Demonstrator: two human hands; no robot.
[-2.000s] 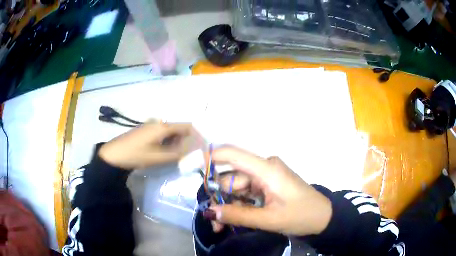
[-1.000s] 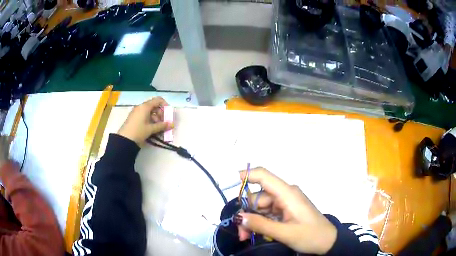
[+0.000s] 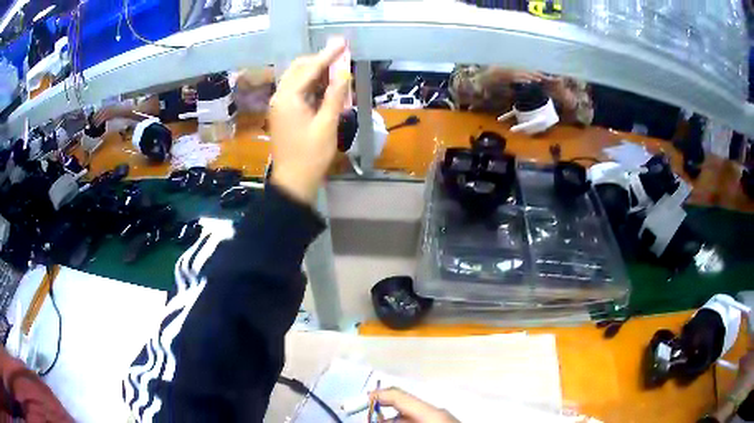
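My left hand (image 3: 310, 116) is raised at the metal shelf frame. It pinches a small pinkish-white strip (image 3: 341, 59) between its fingertips, in front of the crossbeam. My right hand (image 3: 413, 406) is at the bottom edge, mostly cut off. Its fingers are on thin coloured wires (image 3: 376, 401) that stand upright. A black cable (image 3: 310, 392) runs across the white sheet (image 3: 463, 363) towards the wires. The housing below the wires is out of the picture.
A metal post (image 3: 321, 256) and crossbeam (image 3: 496, 45) stand ahead. A black bowl (image 3: 400, 301) is beside stacked clear trays (image 3: 521, 248) with black parts on top. A black-and-white camera unit (image 3: 699, 339) is at right. Other people's hands and a red sleeve (image 3: 29, 392) show.
The view has tilted up. My left hand has moved up from the sheet to the shelf frame with the strip and let go of the cable. My right hand stays at the wires, now lower in view.
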